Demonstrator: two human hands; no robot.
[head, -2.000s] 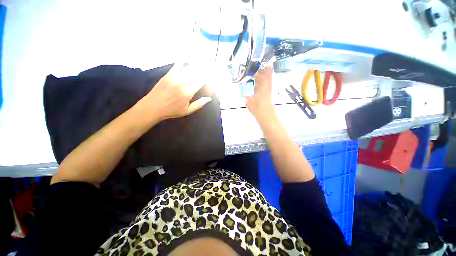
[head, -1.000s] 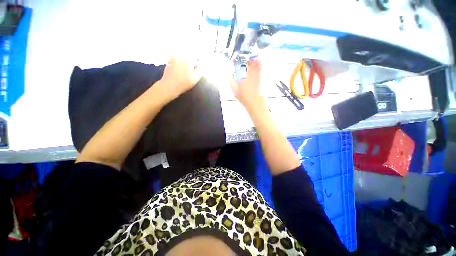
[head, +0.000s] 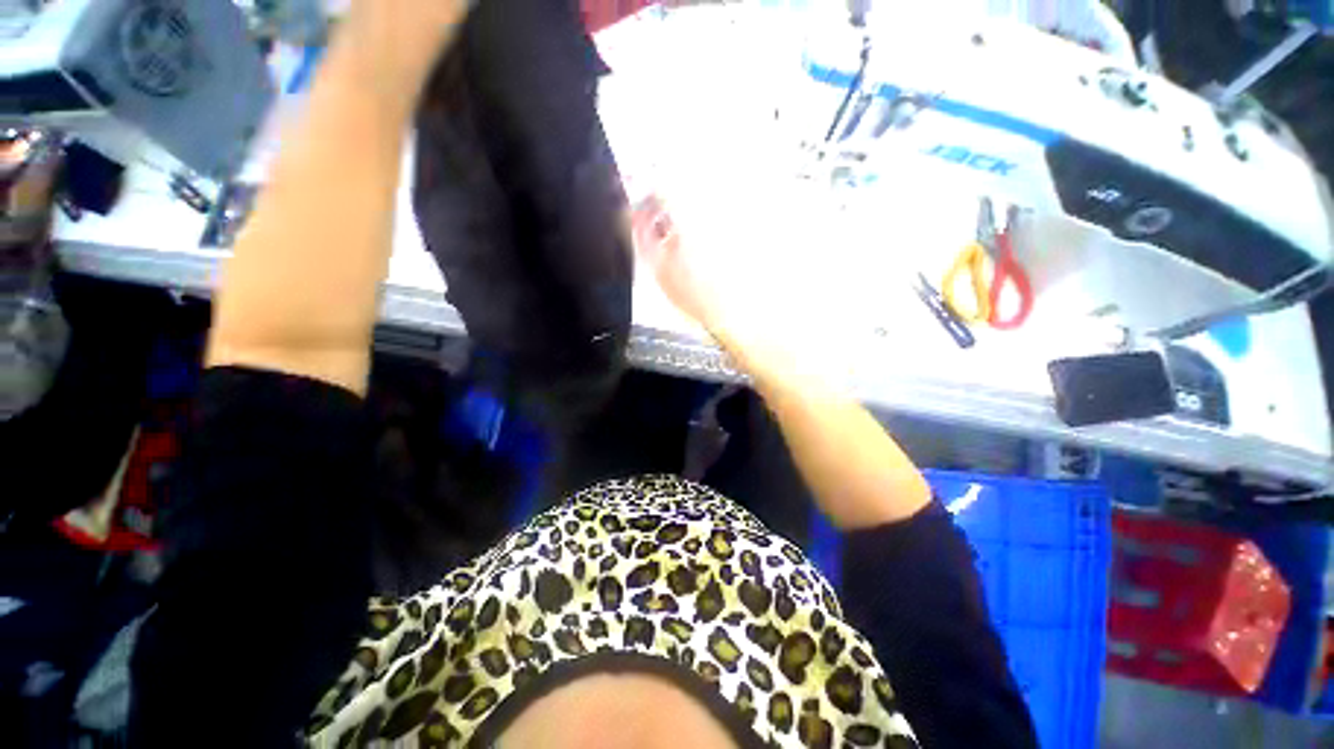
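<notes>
The black garment [head: 527, 190] is stretched lengthwise from the top edge of the picture down over the table's front edge. My left hand [head: 417, 15] is at the top edge beside the garment, mostly cut off; its fingers and grip cannot be made out. My right hand [head: 661, 234] is just right of the garment over the table, partly washed out by glare; its fingers look bent, and whether they hold anything cannot be told. The white sewing machine [head: 1010, 132] with "JACK" lettering stands right of my hands.
Scissors with yellow and red handles [head: 1007, 278], dark snips [head: 945, 312] and a black phone [head: 1112, 388] lie on the table at right. A blue crate [head: 1024, 585] and a red stool [head: 1200, 600] are below. A grey machine part [head: 176, 73] stands at upper left.
The garment has moved away from the needle area and now runs lengthwise up the picture. My left hand has reached up to the top edge. My right hand has left the needle. The view has shifted.
</notes>
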